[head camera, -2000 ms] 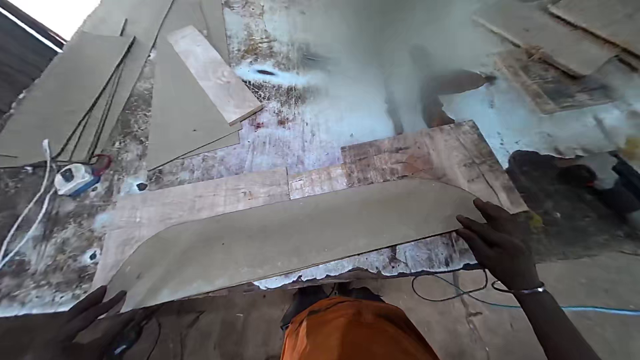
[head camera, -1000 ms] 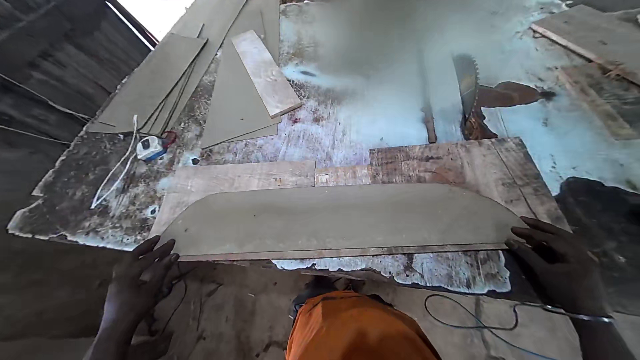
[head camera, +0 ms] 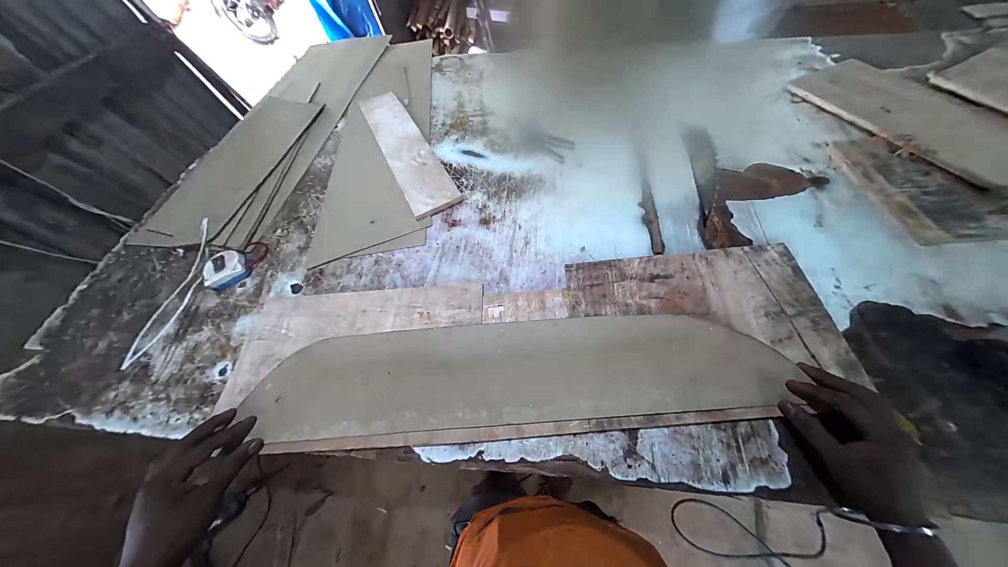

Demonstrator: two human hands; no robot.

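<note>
A flat greyish panel point(head camera: 520, 378) with two rounded far corners lies near the table's front edge, its long straight side toward me. Beneath it are light wooden boards point(head camera: 370, 307) and a stained plywood piece point(head camera: 709, 283); a thin strip of board shows along the panel's near side. My left hand point(head camera: 197, 465) rests its fingertips at the panel's near left corner. At the right end, the fingers of my right hand point(head camera: 854, 437) touch the panel's tip. Both hands have their fingers apart; neither is closed around the panel.
Thin grey sheets point(head camera: 228, 173) and a pale wooden board point(head camera: 409, 153) lie at the back left, near a blue and white device point(head camera: 226, 269) with a white cord. A hand saw point(head camera: 713, 189) lies beyond the plywood. More boards point(head camera: 906, 118) are at the right; a dark cloth-like heap point(head camera: 937, 370) lies nearer.
The panel has turned, its right end coming nearer, so its straight side runs closer to the table's front edge. Both hands have stayed at its ends. The view has shifted.
</note>
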